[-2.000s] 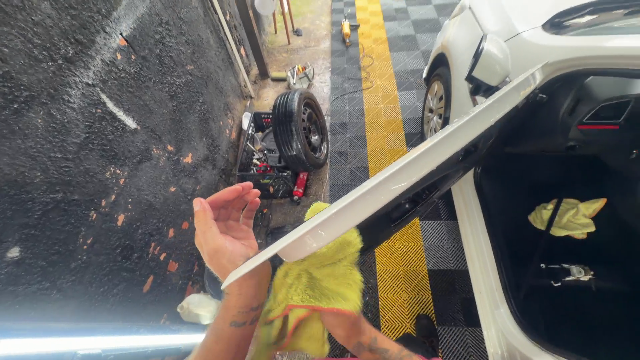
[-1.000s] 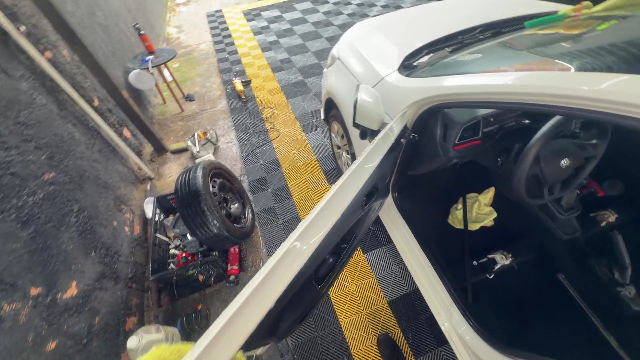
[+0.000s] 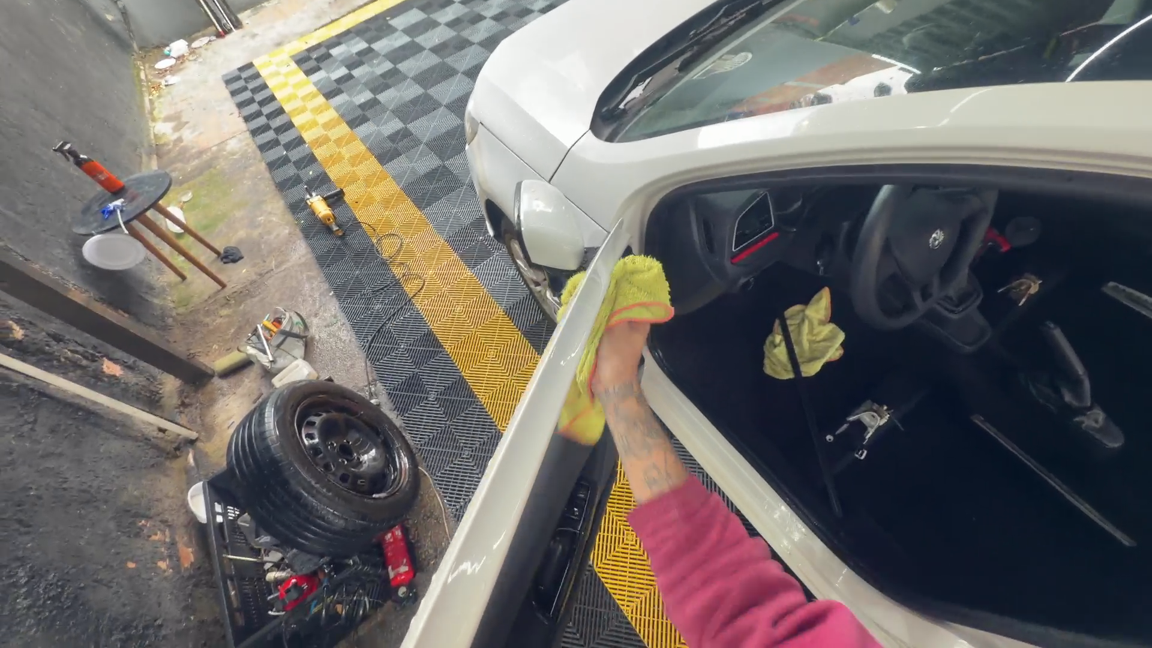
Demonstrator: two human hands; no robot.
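Note:
My right hand [image 3: 621, 353] is closed on a yellow-green microfiber cloth [image 3: 637, 283] with an orange edge. The cloth is draped over the upper front part of the white car door [image 3: 517, 441], touching its frame, and hangs on both sides. The door stands open beside the doorway of the white car. A pink sleeve covers my right arm above the tattooed forearm. My left hand is out of view. Inside the car, a second yellow cloth [image 3: 803, 335] lies on the dark floor, left of the steering wheel [image 3: 927, 252].
A wheel with its tire [image 3: 324, 463] rests on a black crate [image 3: 225, 549] of tools beside a red bottle [image 3: 397, 556]. A yellow power tool [image 3: 322, 212] and its cord lie on the floor tiles. A small round table [image 3: 135, 202] stands near the wall.
The view has swung toward the car. Two seconds ago both hands were at the door's near end, the left one empty; now my right hand and the cloth are at its far end.

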